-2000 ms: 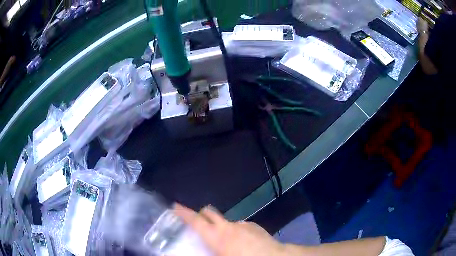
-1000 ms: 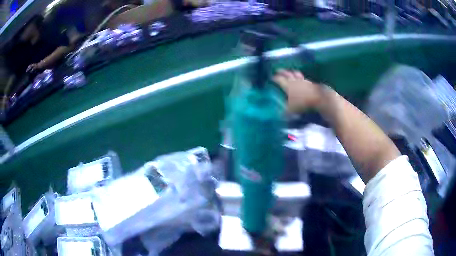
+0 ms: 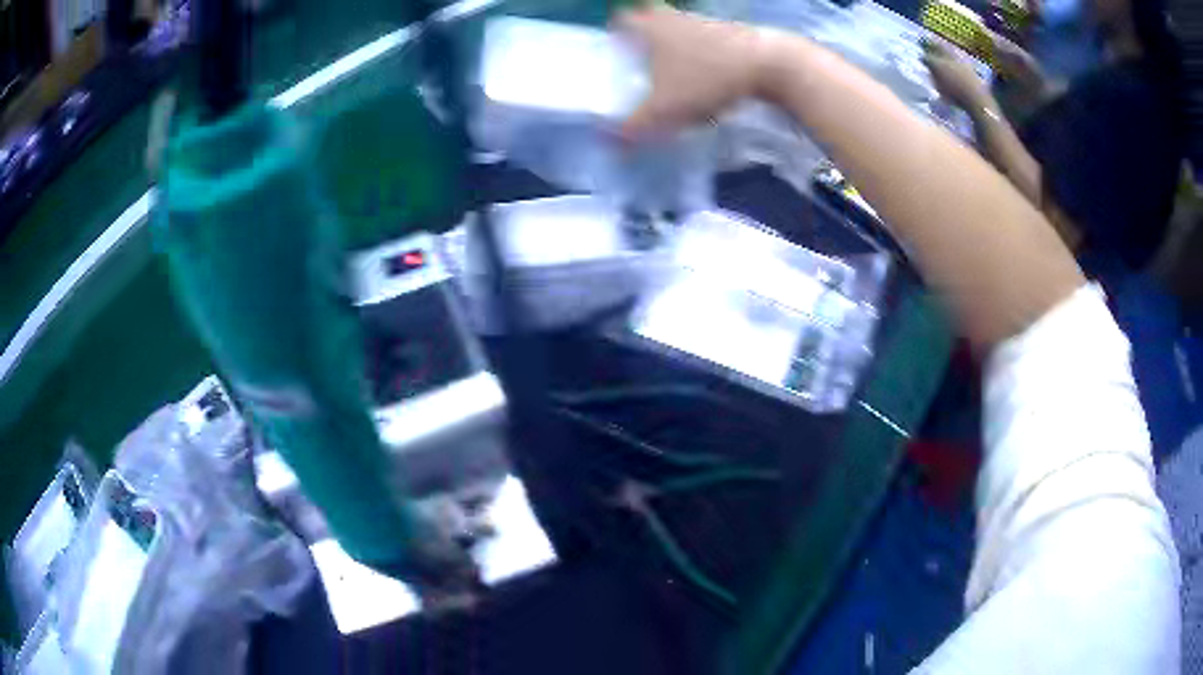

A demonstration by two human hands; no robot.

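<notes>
My right hand (image 3: 693, 73) reaches up from the right edge and grips the right end of a bagged white housing (image 3: 548, 73), at the top beyond the screw feeder. The image is blurred there. Below it lies another bagged housing (image 3: 561, 237), and right of that an open bagged housing (image 3: 739, 303) with a circuit board at its right end. The teal electric screwdriver (image 3: 284, 330) looms large at the left, its tip down at the front of the white screw feeder (image 3: 442, 409). My left hand is not in view.
Green-handled pliers (image 3: 686, 468) lie on the black mat right of the feeder. More bagged housings (image 3: 112, 567) lie at lower left. A green bench edge (image 3: 844, 514) runs down the right. A person's arm (image 3: 983, 112) is at upper right, with a red stool beyond the bench edge.
One second ago my right hand was stretched out behind the screwdriver; now it grips a bagged housing. The view has swung to the right, shifting the screwdriver and feeder leftward.
</notes>
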